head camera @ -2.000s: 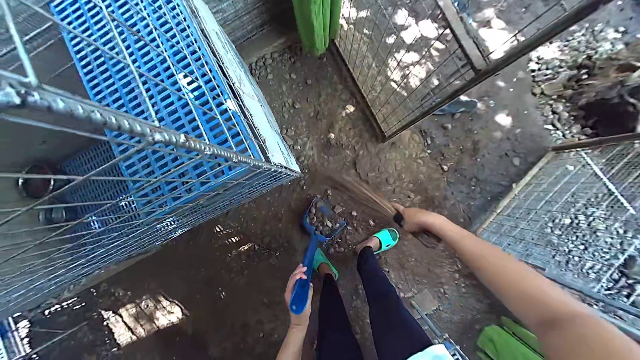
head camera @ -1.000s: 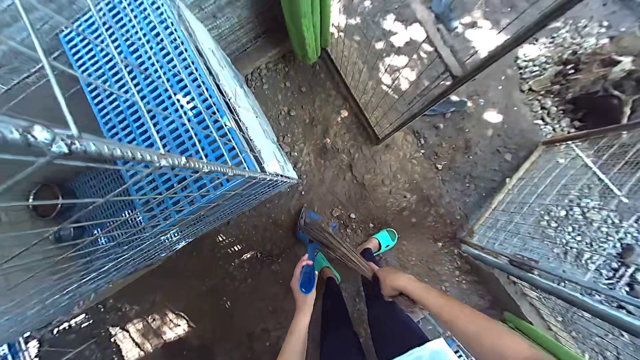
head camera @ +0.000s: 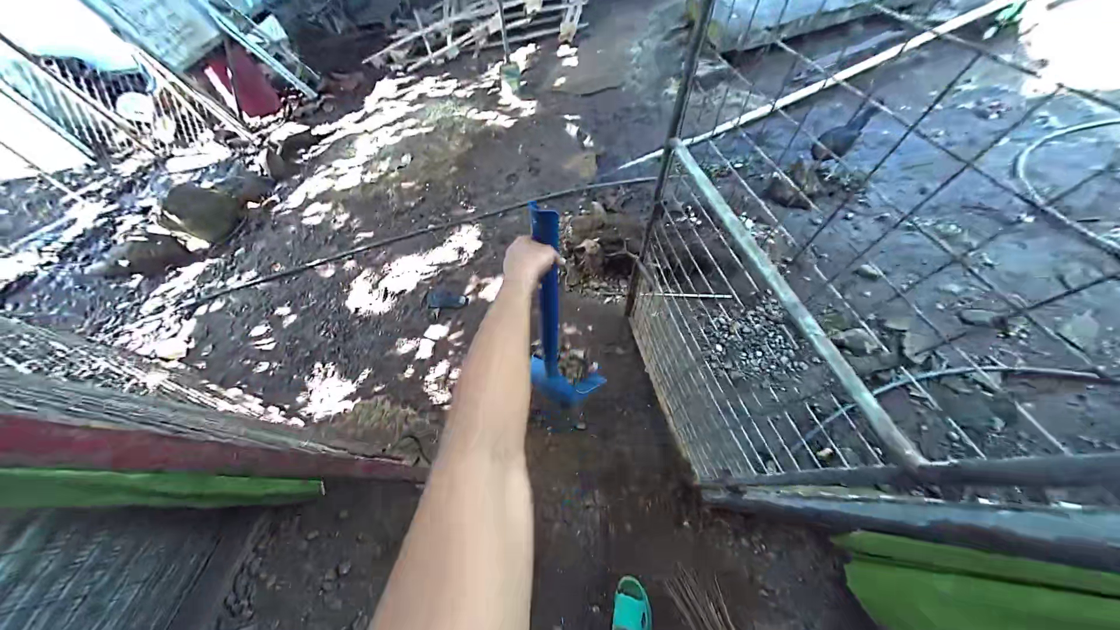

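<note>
My left hand (head camera: 528, 261) is closed round the upper handle of a blue plastic dustpan (head camera: 549, 306), held out ahead at arm's length. The pan hangs low over the dirt path, with small brown debris at its mouth; whether it touches the ground I cannot tell. The bristle tips of a stick broom (head camera: 697, 600) show at the bottom edge, right of a green slipper (head camera: 632, 604) on one foot. My right hand is out of view.
A wire mesh gate (head camera: 752, 350) stands along the right, with a dark bird (head camera: 842, 140) beyond it. A debris heap (head camera: 604, 243) lies by the gate post. A thin dark hose or cable (head camera: 394, 238) crosses the ground. Large stones (head camera: 201, 213) lie at left.
The view has swung to ground beyond a gateway. My left hand has reached forward with the dustpan. My right hand, earlier holding the broom, has left the view.
</note>
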